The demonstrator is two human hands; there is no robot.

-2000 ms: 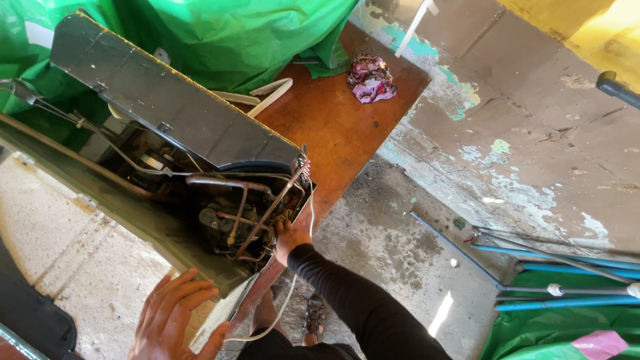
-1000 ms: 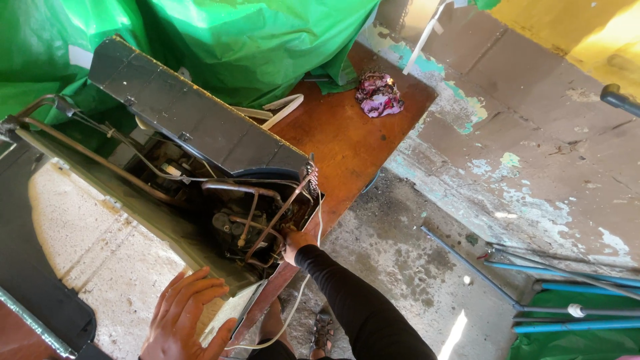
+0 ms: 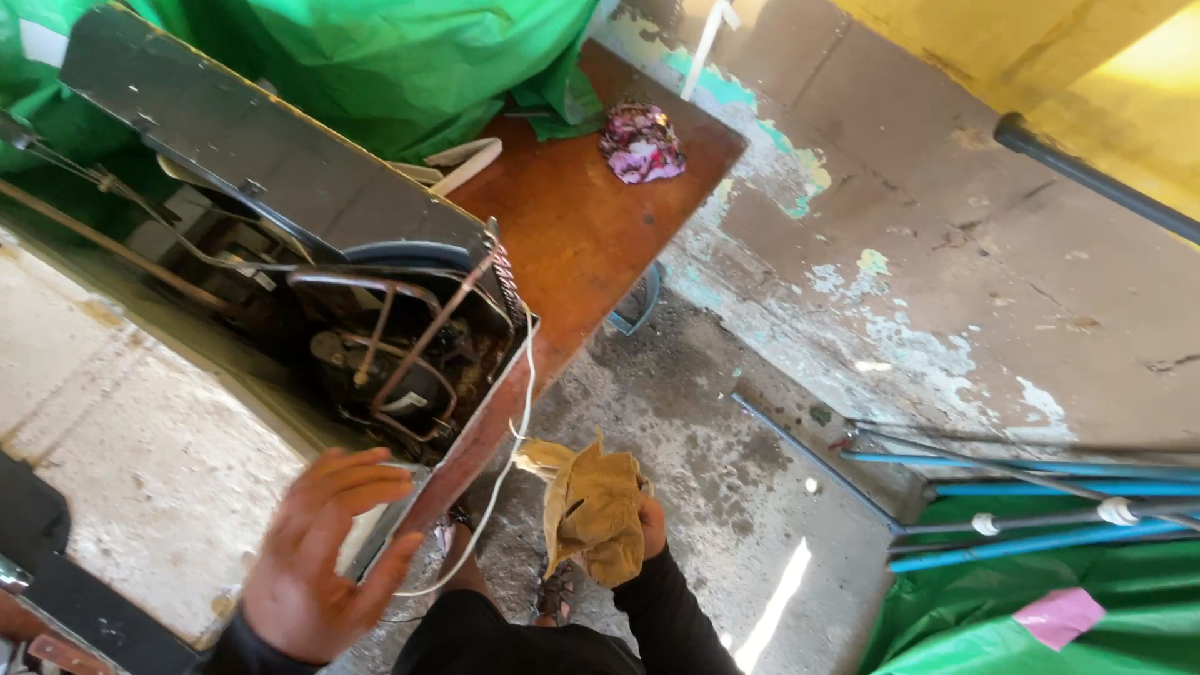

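My right hand (image 3: pixel 649 525) grips a crumpled tan cloth (image 3: pixel 592 506) over the floor, just right of the metal unit's corner; most of its fingers are hidden behind the cloth. My left hand (image 3: pixel 328 553) is raised with fingers apart above the near edge of the unit, holding nothing. Inside the open metal housing (image 3: pixel 281 178) are bent copper pipes (image 3: pixel 436 333) and a dark round compressor (image 3: pixel 412 394). A coiled thin copper tube (image 3: pixel 503 272) stands at its right corner. A white cord (image 3: pixel 532 375) hangs down past that corner.
A brown wooden tabletop (image 3: pixel 581 234) carries a crumpled patterned cloth (image 3: pixel 642 145). Green plastic sheeting (image 3: pixel 394 66) lies behind the unit. Blue pipes (image 3: pixel 1022 544) extend at the lower right beside a peeling wall (image 3: pixel 984 253). A blue container (image 3: pixel 639 300) is partly under the table.
My right hand was inside the housing's right corner; it has come out toward me and now holds the tan cloth. My left hand has lifted slightly near the unit's edge.
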